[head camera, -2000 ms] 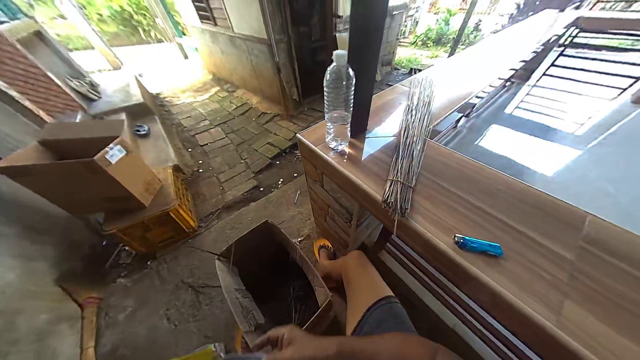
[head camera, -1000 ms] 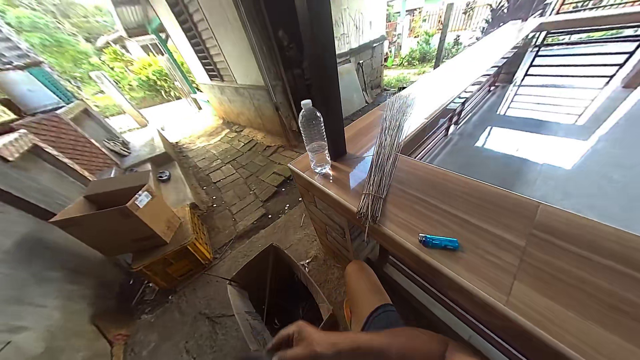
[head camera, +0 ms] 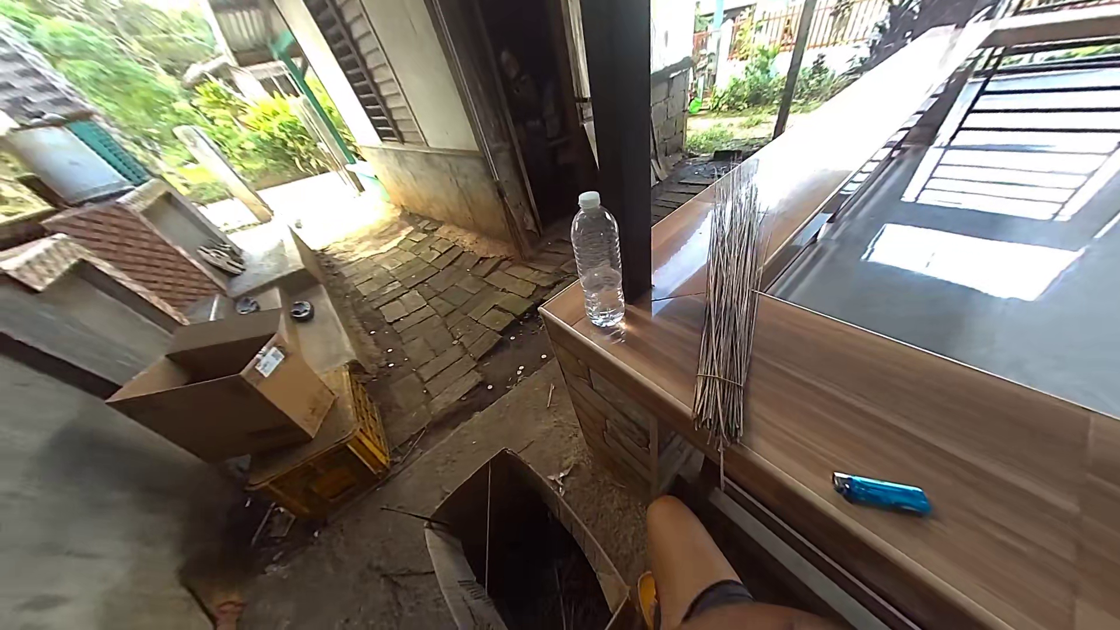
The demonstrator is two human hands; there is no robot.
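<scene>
Neither of my hands shows; a strip of bare skin at the bottom edge, beside my bent leg, may be my right forearm. A bundle of thin dry sticks (head camera: 728, 350), tied with a band near its thick end, lies on the wood-look tiled ledge (head camera: 840, 394). To its left a clear plastic bottle (head camera: 600, 262) with a white cap stands upright, partly filled. A blue lighter (head camera: 882, 493) lies nearer to me on the ledge. Below, on the ground, an open cardboard box (head camera: 455, 569) has a dark inside, with thin sticks dimly visible.
At the left, another open cardboard box (head camera: 219, 407) rests on a yellow plastic crate (head camera: 328, 472) beside a low concrete wall. A dark post (head camera: 617, 131) rises behind the bottle. Uneven paving (head camera: 437, 302) runs towards a building. My leg is against the ledge's side.
My right hand, over the near cardboard box in both earlier frames, has dropped out of view at the bottom. The view has shifted. The bundle, bottle and lighter stay on the ledge.
</scene>
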